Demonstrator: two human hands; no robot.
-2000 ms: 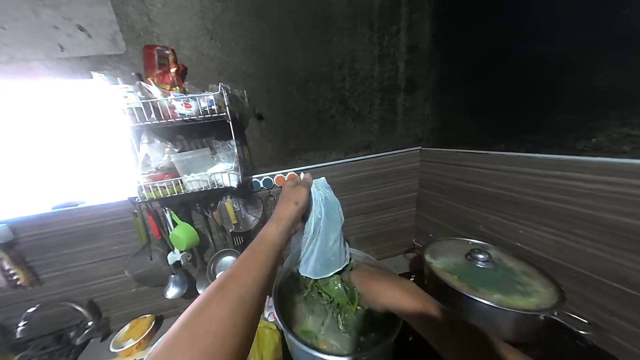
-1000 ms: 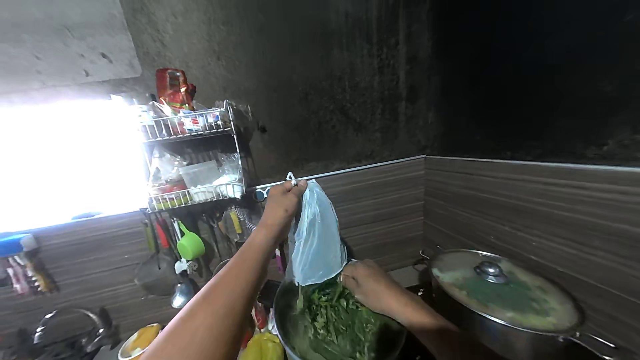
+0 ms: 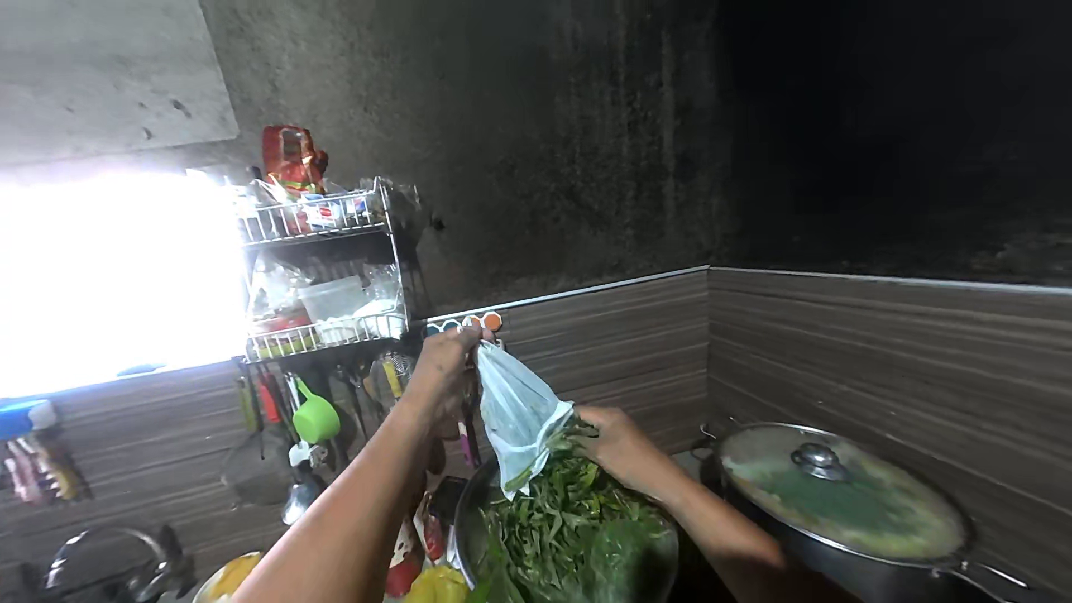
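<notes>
My left hand (image 3: pixel 452 356) grips the gathered upper end of a pale, thin plastic bag (image 3: pixel 519 410), which hangs tilted with its mouth down over a large metal pot (image 3: pixel 471 511). At the bag's lower right edge, my right hand (image 3: pixel 611 440) is closed around some green leaves and stems; its fingertips are partly hidden. Cut green leaves (image 3: pixel 561 523) heap high in the pot under the bag.
On the right stands a large pot with a glass lid (image 3: pixel 846 494). A wire rack (image 3: pixel 318 339) hangs on the wall, with utensils and a green dipper (image 3: pixel 316 419) below. A yellow plastic bag (image 3: pixel 437 584) lies left of the leaf-filled pot.
The heap of leaves in the pot has grown. The bag looks slimmer and slants more, and my right hand now holds leaves at its lower edge.
</notes>
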